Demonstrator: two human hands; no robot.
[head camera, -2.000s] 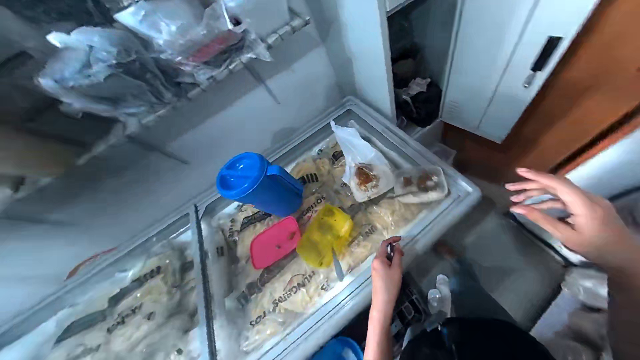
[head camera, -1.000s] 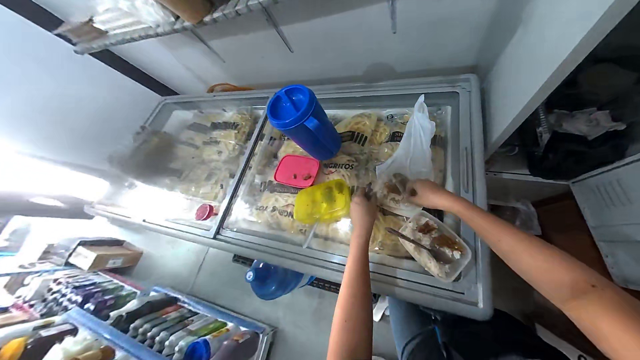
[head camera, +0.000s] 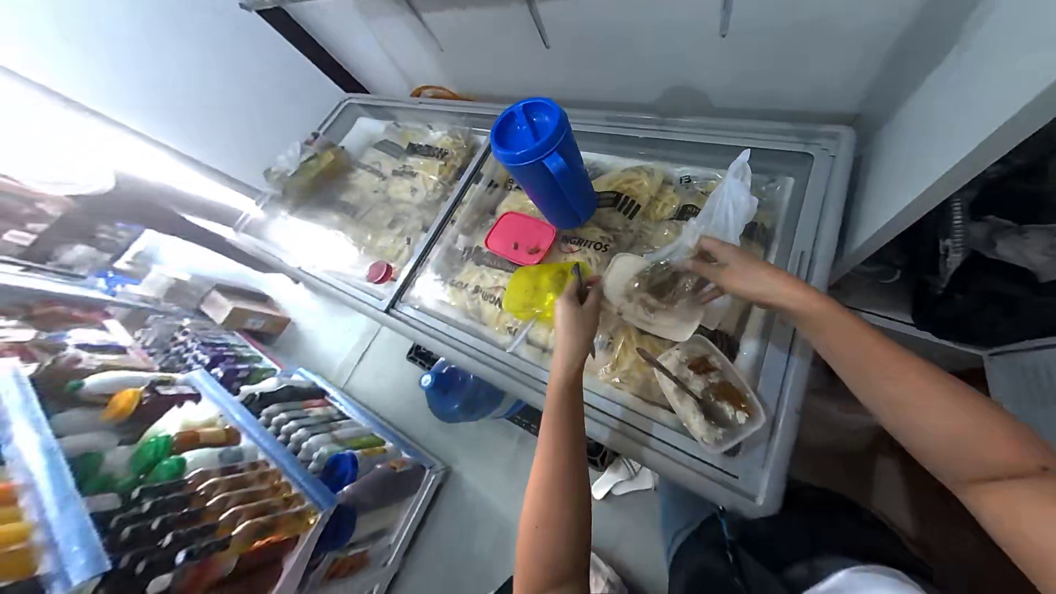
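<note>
My left hand (head camera: 579, 318) grips a dark utensil handle beside a yellow plastic container (head camera: 536, 290). My right hand (head camera: 730, 272) holds a translucent container (head camera: 656, 295) with a plastic bag (head camera: 726, 202) bunched against it; brownish remains show inside. Nearer me, a clear tub (head camera: 714, 396) holds rice and brown food, with a spoon (head camera: 672, 371) lying across it. A pink lid (head camera: 520, 238) with bits of food lies left of a blue lidded pitcher (head camera: 544, 165). All rest on the glass top of a chest freezer, above bagged food.
The freezer's frame (head camera: 792, 330) surrounds the glass. A red cap (head camera: 379, 272) lies on its left part. Below stand a blue water jug (head camera: 462, 392) and, at lower left, racks of bottles (head camera: 239, 495). A cardboard box (head camera: 243, 309) is beyond. A wall panel rises at right.
Since two seconds ago, both hands have come together over the freezer top. My right hand, empty then, now holds the container and bag. The view has swung left.
</note>
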